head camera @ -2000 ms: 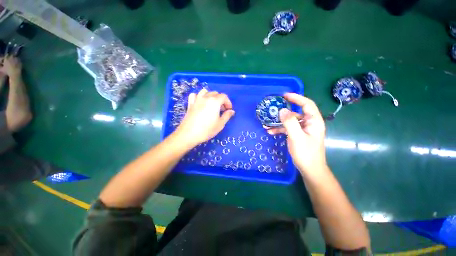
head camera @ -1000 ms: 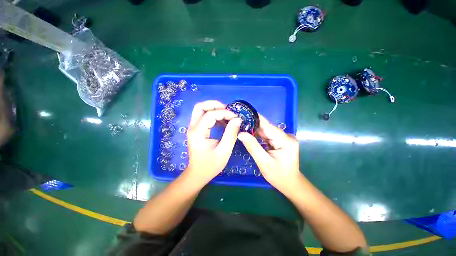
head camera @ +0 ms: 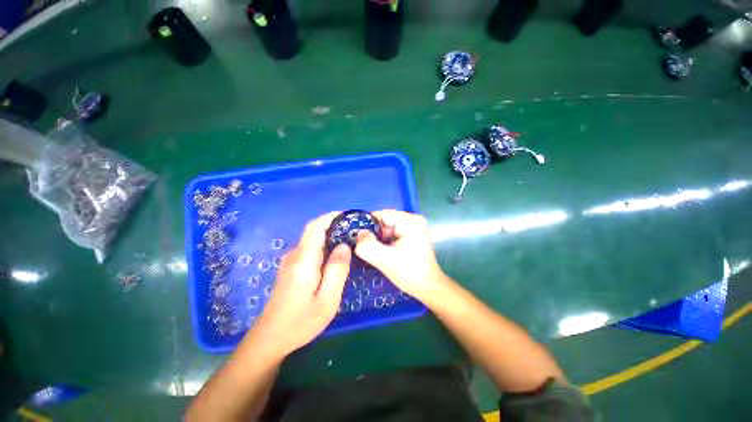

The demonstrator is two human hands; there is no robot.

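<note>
A dark round motor unit (head camera: 354, 224) with blue and silver detail is held over the blue parts tray (head camera: 363, 165). My left hand (head camera: 309, 284) grips it from the left, and my right hand (head camera: 404, 255) grips it from the right. Both thumbs are on its face. The fingers behind it are partly hidden. Thin metal rings (head camera: 216, 239) are clustered along the tray's left side, and more lie scattered across its lower part. Whether a ring is on the held unit cannot be told.
A clear bag of small parts (head camera: 92, 188) lies left of the tray, with loose rings (head camera: 129, 280) below it. Motor units (head camera: 470, 157) with leads lie right and beyond. Black cylinders (head camera: 276, 29) line the far side. A blue container (head camera: 688, 313) is at lower right.
My left hand has left the tray's ring cluster and joined my right hand on the motor unit. The view has shifted, showing more of the far side and moving the tray lower and left.
</note>
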